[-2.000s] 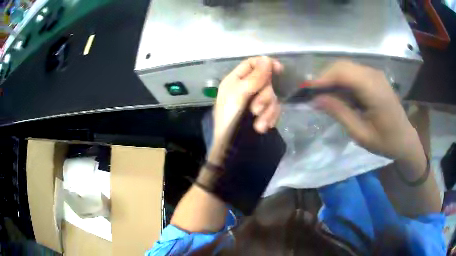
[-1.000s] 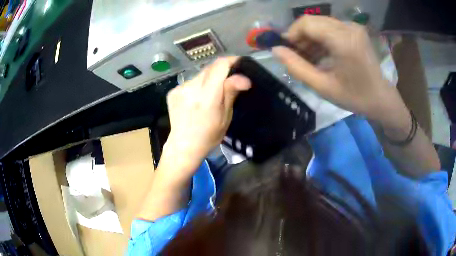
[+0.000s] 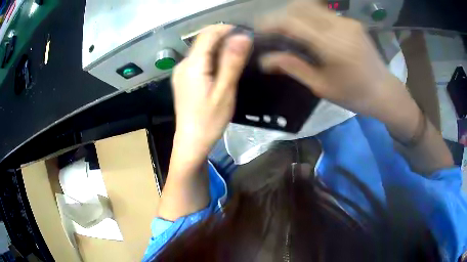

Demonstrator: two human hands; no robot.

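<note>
A flat black housing shell (image 3: 271, 100) is held up in front of the press, tilted, with a few small pale openings along its lower edge. My left hand (image 3: 207, 77) grips its left side, thumb on top near the upper corner. My right hand (image 3: 333, 61) is blurred and lies over the shell's upper right edge, thumb across the face. Whether a small black part is under the right fingers cannot be seen. The silver press (image 3: 138, 25) stands just behind, its front middle hidden by my hands.
A green button (image 3: 165, 59) and green-lit switch (image 3: 129, 70) are on the press front, another green button (image 3: 378, 11) at right. An open brown carton (image 3: 125, 169) with white wrapping is lower left. A whitish bag (image 3: 246, 145) lies below the shell. Brown cardboard (image 3: 409, 66) is at right.
My right hand has come from the red button area onto the shell's upper edge, and the dark small part it held no longer shows. The shell has turned, its openings now facing down.
</note>
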